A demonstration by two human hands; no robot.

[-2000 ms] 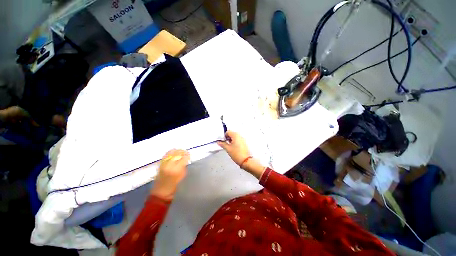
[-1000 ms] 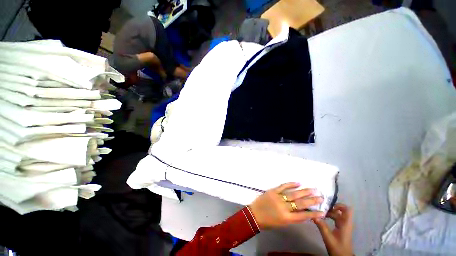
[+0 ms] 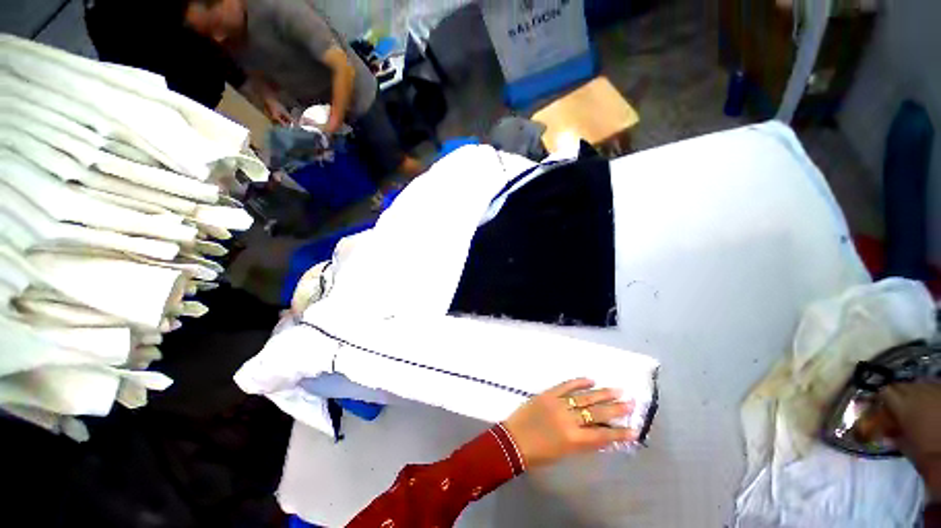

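Observation:
A white garment (image 3: 413, 237) lies on the pale padded table (image 3: 722, 206). Its narrow sleeve (image 3: 464, 356) runs toward me with thin dark piping along it and a dark edge at its end. A flat black cloth patch (image 3: 542, 248) lies beside it. My left hand (image 3: 568, 423), with two rings, lies flat on the sleeve near its end, fingers apart. My right hand (image 3: 913, 418), cut off by the right edge, is on the handle of the steam iron (image 3: 867, 413). The iron is on crumpled stained white cloth (image 3: 789, 402).
Off-white folded garments (image 3: 93, 248) hang in a row at left. Behind them a person (image 3: 310, 62) bends over blue bins, handling cloth. A wooden stool (image 3: 588, 111) and a blue-and-white sack (image 3: 542, 52) stand beyond the table.
My right hand has left the sleeve end and taken hold of the iron at the right. My left hand stays on the sleeve. The view has turned, showing more of the room behind.

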